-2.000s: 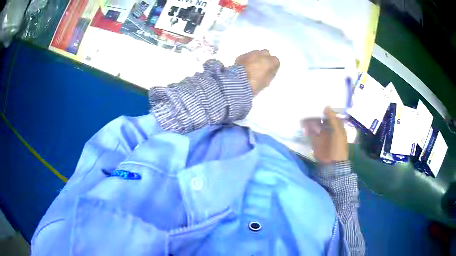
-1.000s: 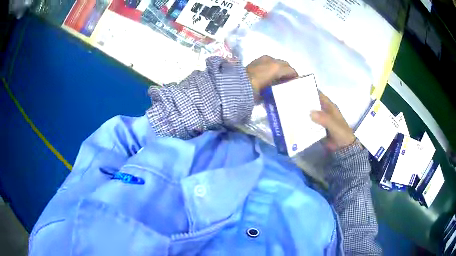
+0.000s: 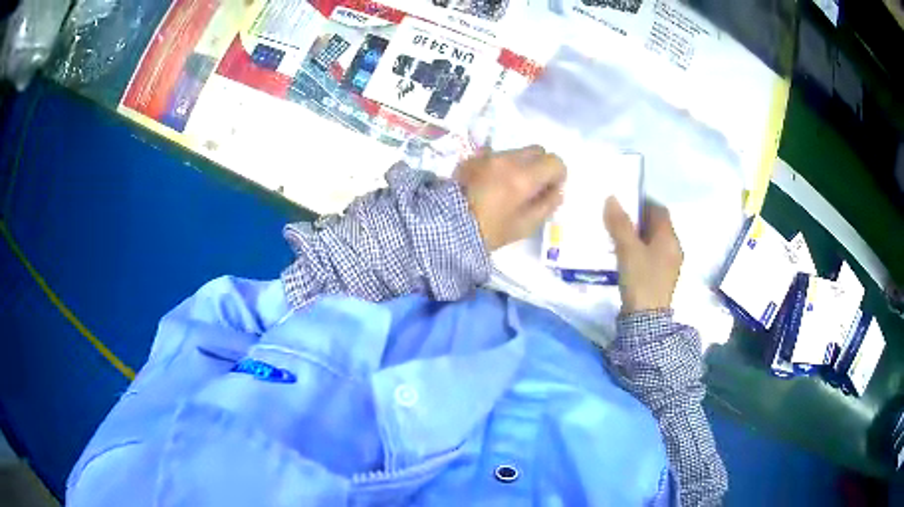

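A white product box (image 3: 593, 213) with a dark blue edge and a small orange mark lies over the pile of clear plastic bags (image 3: 684, 149). My right hand (image 3: 649, 253) grips its right side, thumb on the white face. My left hand (image 3: 510, 193) is at the box's left edge with fingers curled and slightly blurred; whether it holds the box or bag film is not clear. Glare hides where the bag edges lie around the box.
The printed board (image 3: 327, 129) lies under the bags. Several loose white boxes (image 3: 828, 317) lie on the green surface (image 3: 763, 396) at the right, beside a pale metal rail (image 3: 833, 223). Wrinkled clear film (image 3: 94, 45) is at the upper left. Blue floor shows at the left.
The box, earlier tilted up with its blue side showing, now lies flatter with its blue edge toward me. My left hand has moved slightly down and left of it.
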